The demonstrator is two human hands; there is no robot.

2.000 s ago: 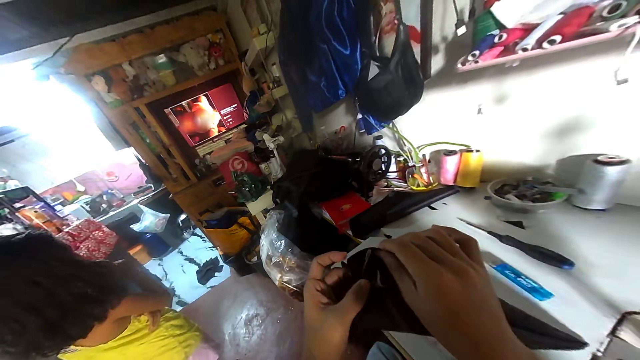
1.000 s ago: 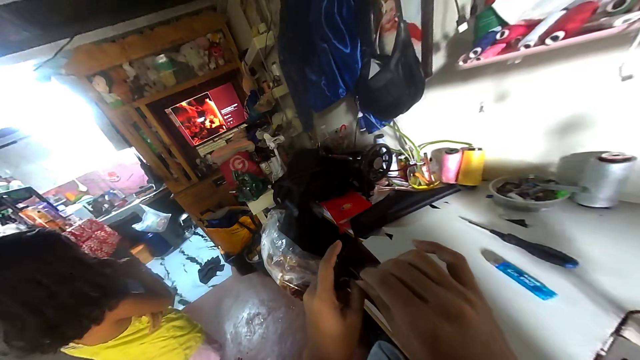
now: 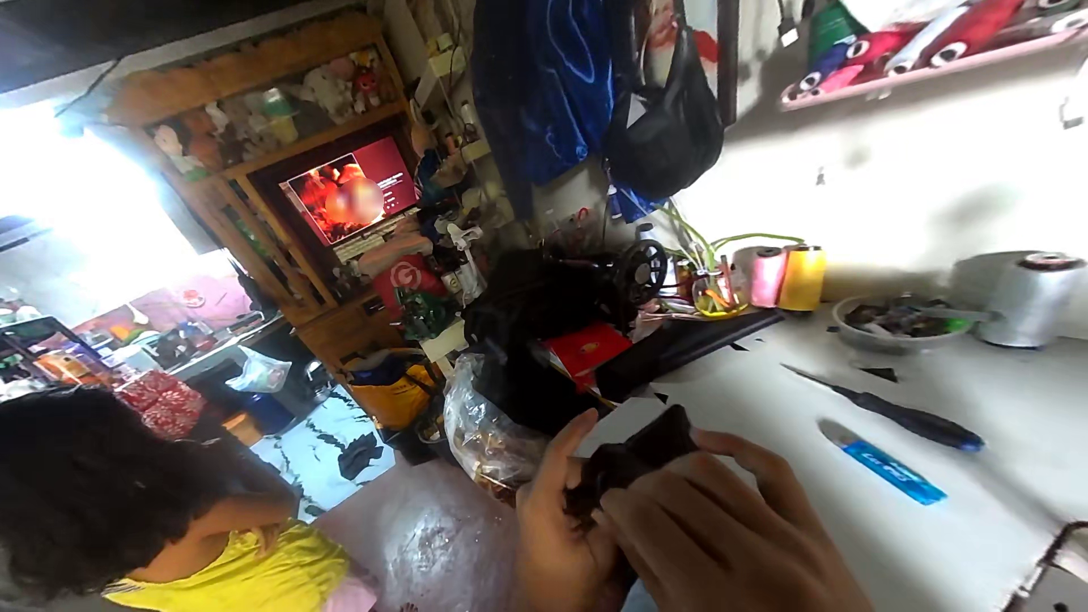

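My left hand (image 3: 557, 518) and my right hand (image 3: 722, 518) both grip a piece of dark fabric or leather (image 3: 642, 450) at the table's near edge. The left thumb points up beside the piece, and the right fingers bend over it. Right of my hands, an awl or thin screwdriver with a dark handle (image 3: 909, 416) lies on the white tabletop (image 3: 765, 391). Below it lies a small blue packet or tool with writing (image 3: 897, 473). The lower part of the dark piece is hidden by my hands.
A bowl of scraps (image 3: 901, 327) stands near a silver thread cone (image 3: 1033, 302), with pink (image 3: 767, 276) and yellow (image 3: 801, 278) spools further left. Behind my hands are a sewing machine (image 3: 639, 270), a red box (image 3: 586, 350) and a clear plastic bag (image 3: 484, 416). A person in yellow (image 3: 246, 569) is at lower left.
The dark piece has been turned or folded between my hands, and a flap now stands up above my fingers. Beside my right hand, the blue item shows more fully than two seconds ago.
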